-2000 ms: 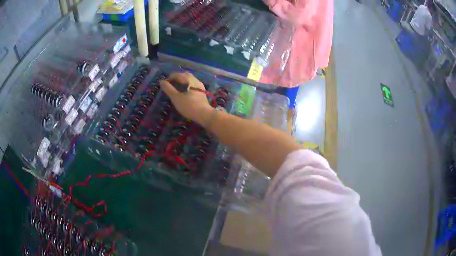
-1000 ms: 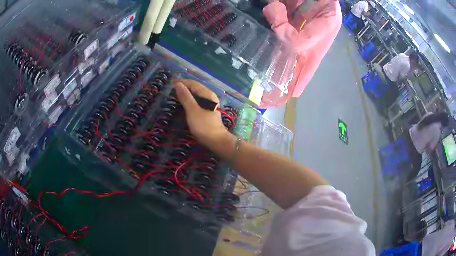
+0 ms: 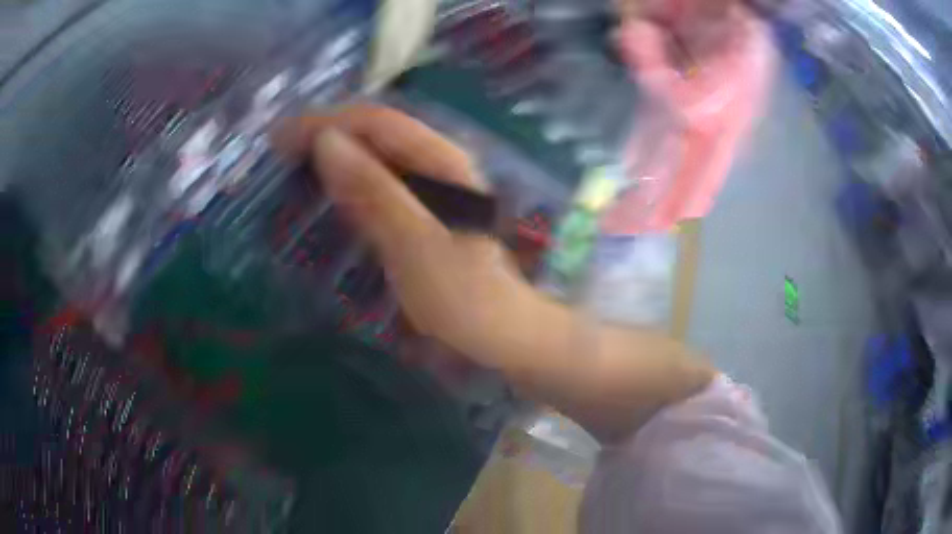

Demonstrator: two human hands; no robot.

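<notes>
The frame is strongly blurred. My right hand (image 3: 418,229) reaches in from the lower right, above the blister tray (image 3: 324,261) of dark parts and red wires. It is shut on a black test probe (image 3: 449,201), whose rear end shows between thumb and palm. The probe's tip is hidden or too blurred to see. Whether my fingers touch anything at the tray cannot be told. My left hand is not in view.
Stacked blister trays (image 3: 198,156) with white labels stand at the left. More wired parts (image 3: 115,448) lie at the lower left beside the green mat (image 3: 365,438). A person in pink (image 3: 699,115) is beyond the bench, beside the grey aisle (image 3: 762,355). A cardboard box (image 3: 522,485) is below the bench edge.
My right hand has come closer to the camera and looks larger, its fingertips now further left. It still holds the probe. The view has shifted and blurred.
</notes>
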